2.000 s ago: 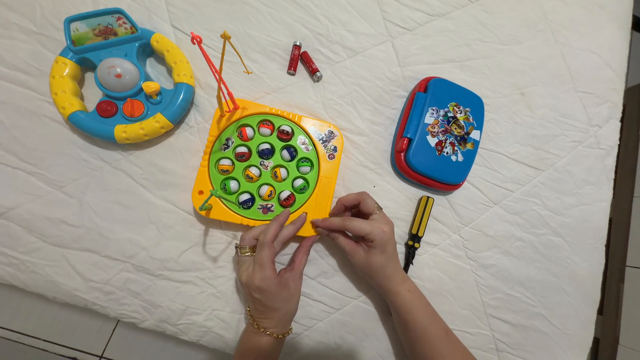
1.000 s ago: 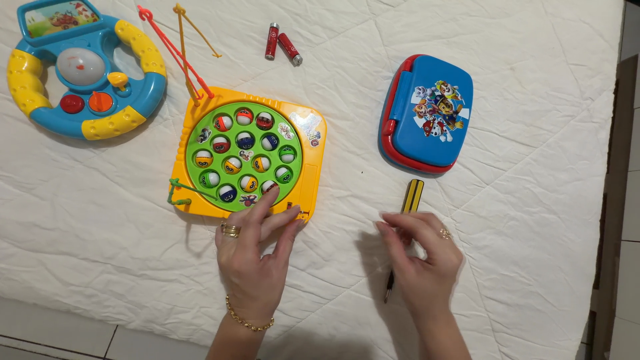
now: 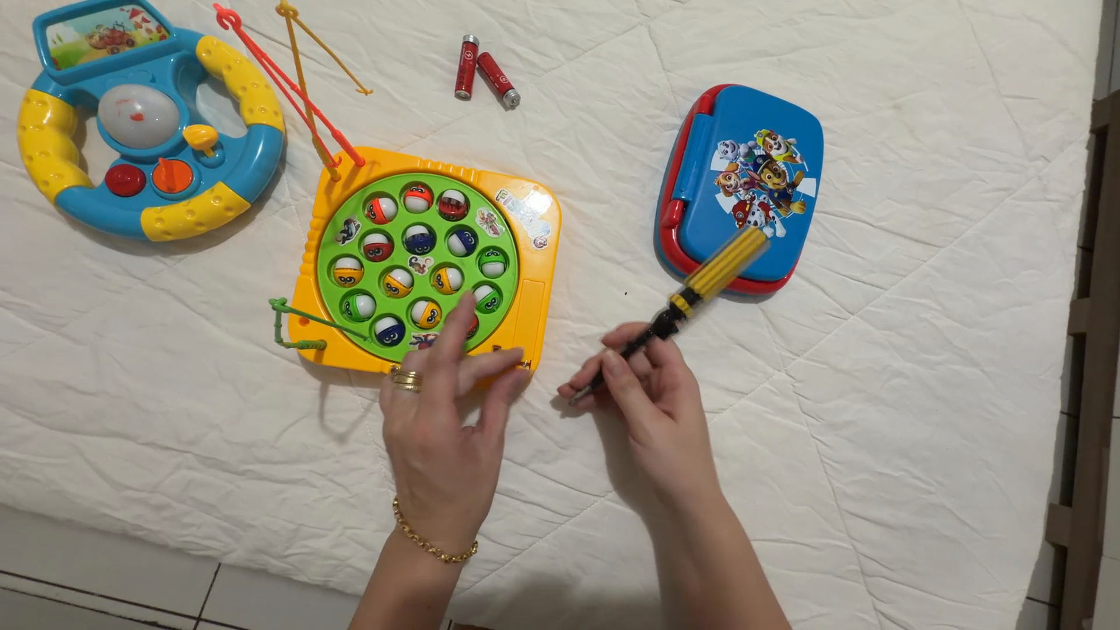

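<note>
My right hand grips a screwdriver by its black shaft part, its yellow and black handle pointing up and right, its tip down and left. My left hand lies over the near right corner of a yellow fishing game, fingers apart. The game's round green tray holds several small fish with coloured and white parts. A green toy rod is at its left corner; a red rod and an orange rod stand at its far left corner.
A blue and yellow toy steering wheel lies at the far left. Two red batteries rest beyond the game. To the right is a blue and red plastic case with cartoon dogs. White quilted cloth lies under everything.
The right hand has left the game's near corner and picked up the screwdriver, which lay on the cloth below the blue case. The left hand stays by the game's near edge.
</note>
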